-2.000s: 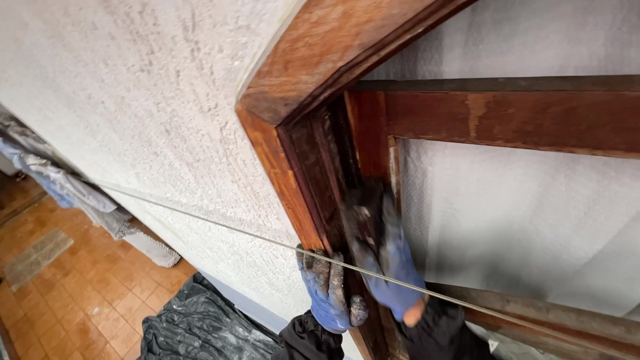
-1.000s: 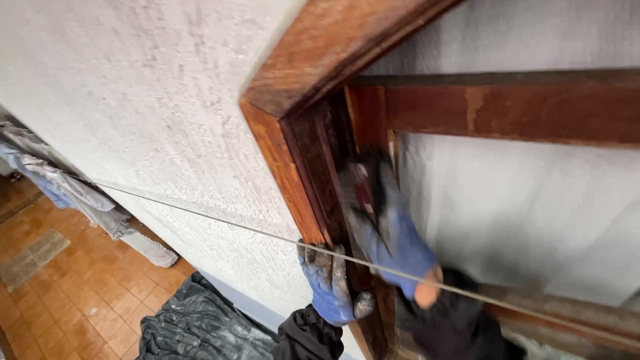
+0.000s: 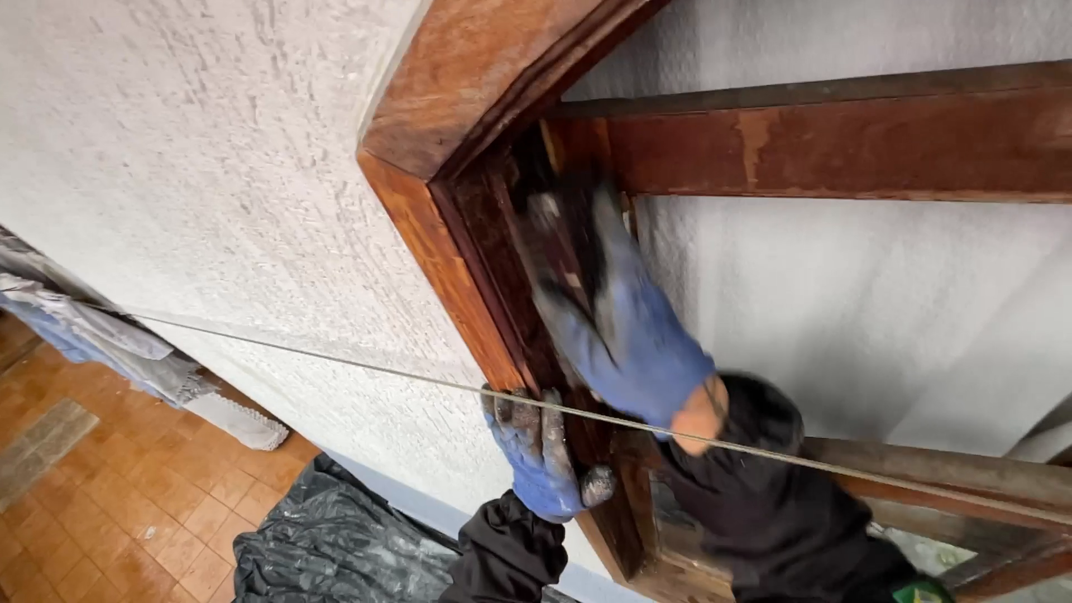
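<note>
My left hand (image 3: 540, 456), in a blue glove with blackened fingers, rests spread on the edge of a reddish-brown wooden frame (image 3: 456, 268) set in the wall. Up and to the right of it, my right hand (image 3: 628, 335), gloved alike, is blurred and closed around a dark object (image 3: 565, 243) with a reddish-brown part. That object lies against the inner side of the frame, near the corner with a wooden crossbar (image 3: 837, 142). Its kind cannot be told, and the fingers partly hide it.
A thin cord (image 3: 360, 362) crosses the view in front of the frame and both arms. Rough white wall (image 3: 251, 167) fills the left. Below are a dark plastic sheet (image 3: 335, 536), an orange tiled floor (image 3: 151, 494) and hanging cloths (image 3: 109, 335). Pale sheeting (image 3: 837, 318) shows behind the crossbar.
My right hand, with the dark object, has moved up along the frame toward the crossbar corner. My left hand has stayed on the frame's edge.
</note>
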